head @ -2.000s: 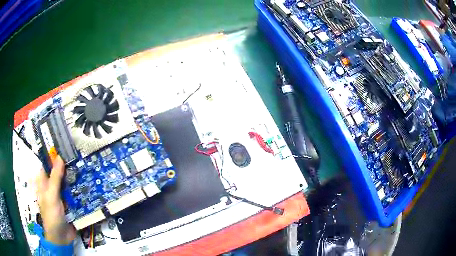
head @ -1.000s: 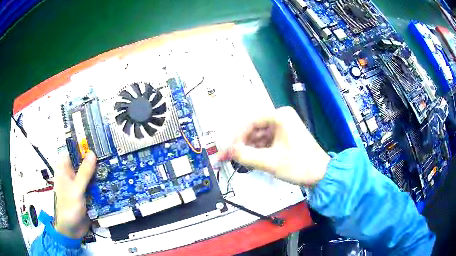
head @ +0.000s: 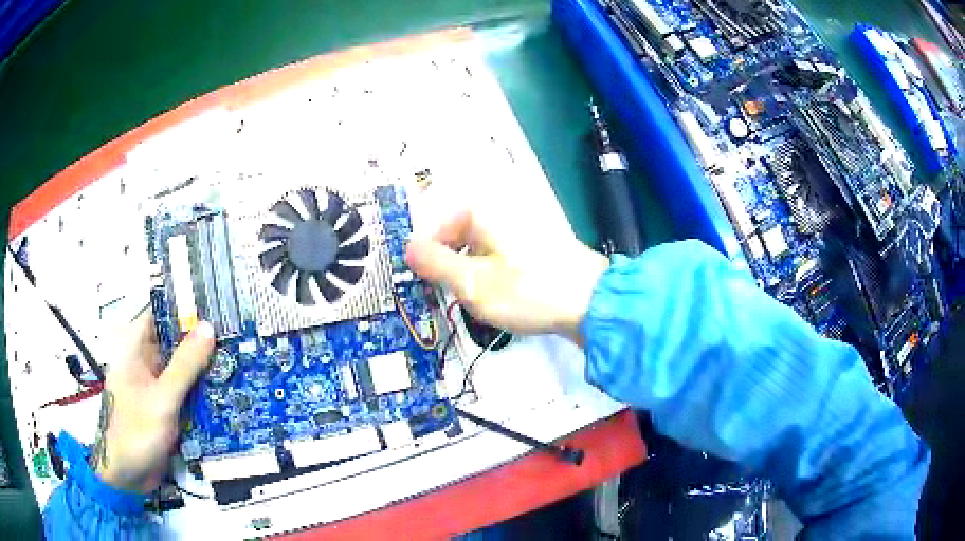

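Note:
The blue mainboard (head: 302, 396) with its black fan (head: 313, 245) and silver heatsink lies on or just above the white panel back (head: 497, 190). The memory module (head: 182, 280) sits at the board's left. My left hand (head: 148, 407) grips the board's left edge, thumb on top beside the memory module. My right hand (head: 497, 269) is at the board's right edge, fingertips together near the upper right; whether they pinch a thing is hidden. Thin red, black and white cables show below my right hand.
A black electric screwdriver (head: 616, 201) lies right of the panel. A blue bin (head: 661, 137) full of mainboards stands beyond it. The orange-red carrier edge (head: 550, 476) borders the panel. Black cables lie at the panel's left (head: 69, 328) and lower right (head: 519, 434).
The board has moved right from the panel's left side, covering most of the black sheet. My right hand has come into view and moved left to the board's right edge. My left hand keeps its grip.

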